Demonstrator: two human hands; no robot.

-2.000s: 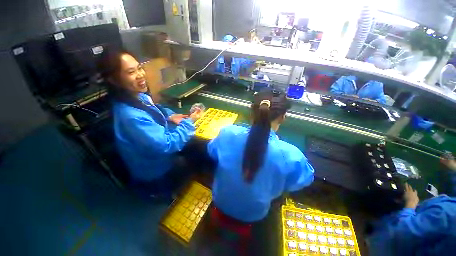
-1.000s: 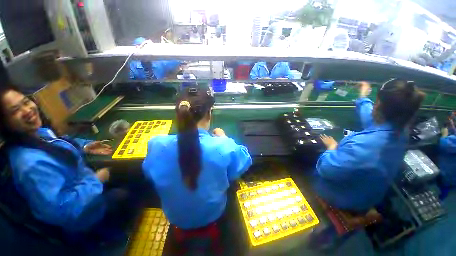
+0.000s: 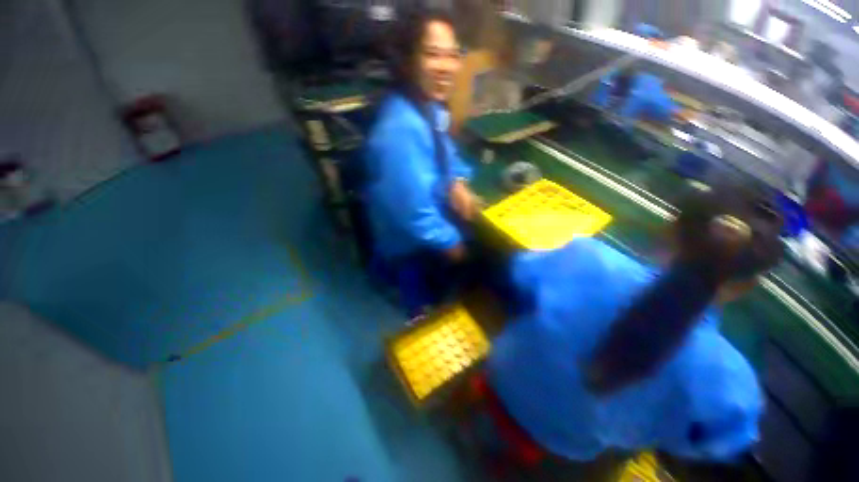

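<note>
Neither of my hands is in the picture. The view is blurred. A yellow plastic tray (image 3: 546,216) lies on the green bench, between two workers in blue smocks. A second yellow tray (image 3: 439,354) with rows of pockets stands low beside the nearer worker's stool. A corner of another yellow tray (image 3: 640,468) shows at the bottom edge, partly hidden by that worker.
One seated worker (image 3: 405,179) faces my way; the nearer worker (image 3: 622,348) has their back to me. A red stool (image 3: 509,428) is under the nearer one. Blue floor (image 3: 254,377) with a yellow line lies left. A white shelf (image 3: 716,80) runs above the conveyor.
The view has swung left. The two workers and the yellow trays now stand further right in the picture, more floor shows, and the workers at the right are out of view.
</note>
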